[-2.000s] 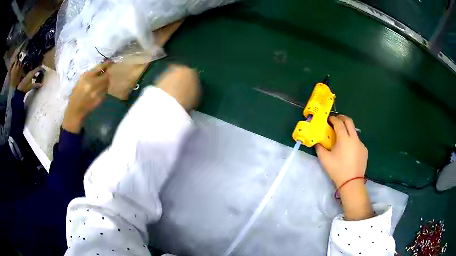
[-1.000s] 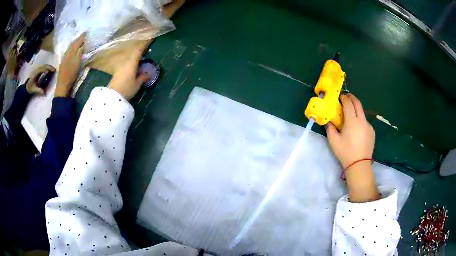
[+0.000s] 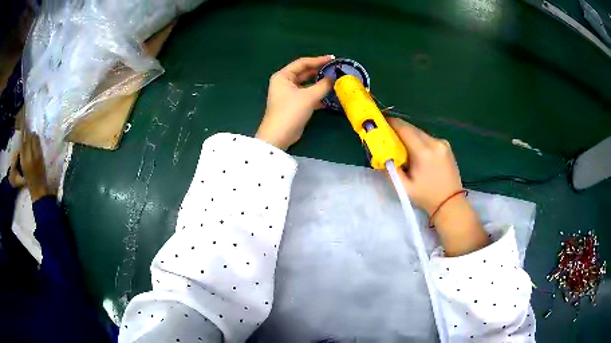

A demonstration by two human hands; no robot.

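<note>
A round black-rimmed unit (image 3: 358, 69) with a pale grey-violet face is over the green bench, beyond the mat. My left hand (image 3: 291, 97) holds it by its left edge, fingers on the rim and face. My right hand (image 3: 422, 161) grips a yellow hot glue gun (image 3: 362, 114). The gun's dark nozzle points at the face of the unit; whether it touches is hard to tell. A long translucent glue stick (image 3: 415, 241) runs out of the back of the gun towards me.
A pale grey mat (image 3: 348, 248) lies before me. A crinkled clear plastic bag (image 3: 87, 60) rests over tan cardboard (image 3: 107, 124) at upper left. A pile of small red and silver components (image 3: 579, 268) lies at right. A grey post (image 3: 593, 164) and a co-worker's hand (image 3: 32, 164) show at the sides.
My left hand has brought the round unit from the left, near the bag, to the middle. My right hand has moved the glue gun left to meet it.
</note>
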